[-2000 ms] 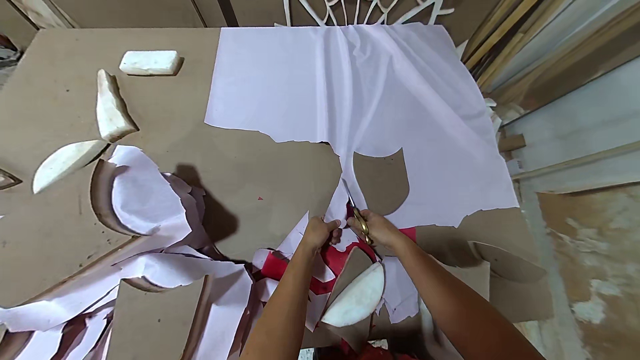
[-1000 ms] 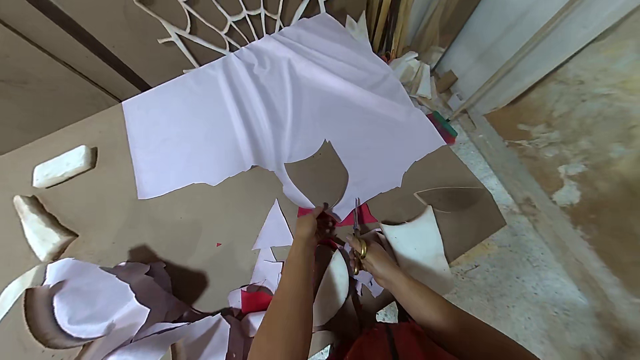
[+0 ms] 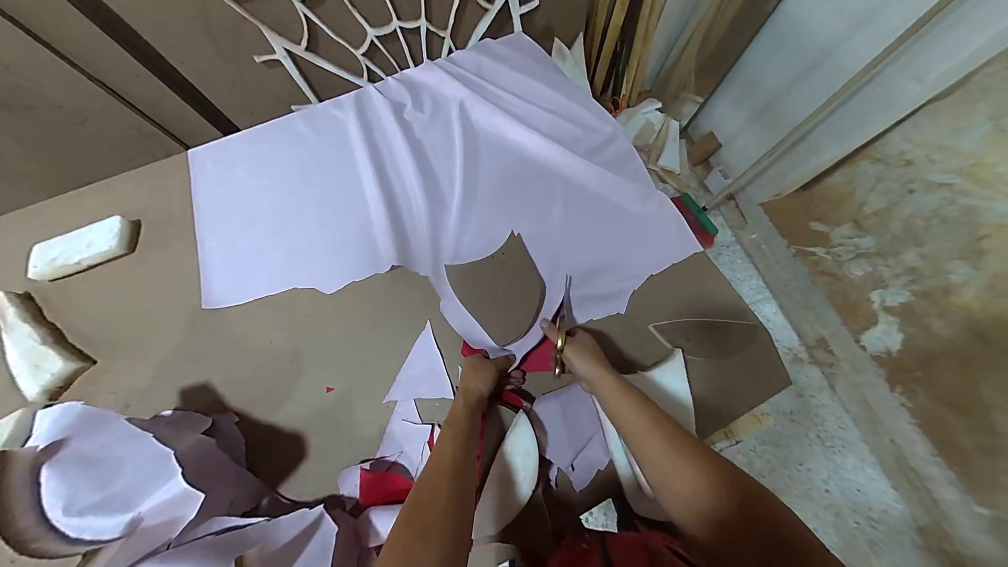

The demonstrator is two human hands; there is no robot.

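A large sheet of pale lilac fabric [image 3: 315, 197] with a rounded hole lies creased over the brown work surface [image 3: 315, 346]. At the strip below the hole, my left hand [image 3: 487, 376] pinches the fabric's lower edge. My right hand [image 3: 579, 346] holds gold-handled scissors [image 3: 560, 342], their blades pointing up at the fabric right of the hole. Red material [image 3: 539, 357] shows beneath the fabric between my hands. A lilac triangular scrap [image 3: 423, 366] lies left of my left hand, and a white curved foam piece [image 3: 512, 465] is between my forearms.
White foam blocks [image 3: 83, 248] lie at the left. Piled lilac pieces [image 3: 110, 472] fill the lower left. A white web-shaped frame [image 3: 378, 31] stands behind the fabric. A green-and-red brush head [image 3: 697, 220] is by the table's right edge, with a white panel [image 3: 850, 79] beyond.
The view has turned and shifted. The scissors' blades, beside my left hand two seconds ago, are now at the fabric right of the hole. My left hand now grips the strip under the hole.
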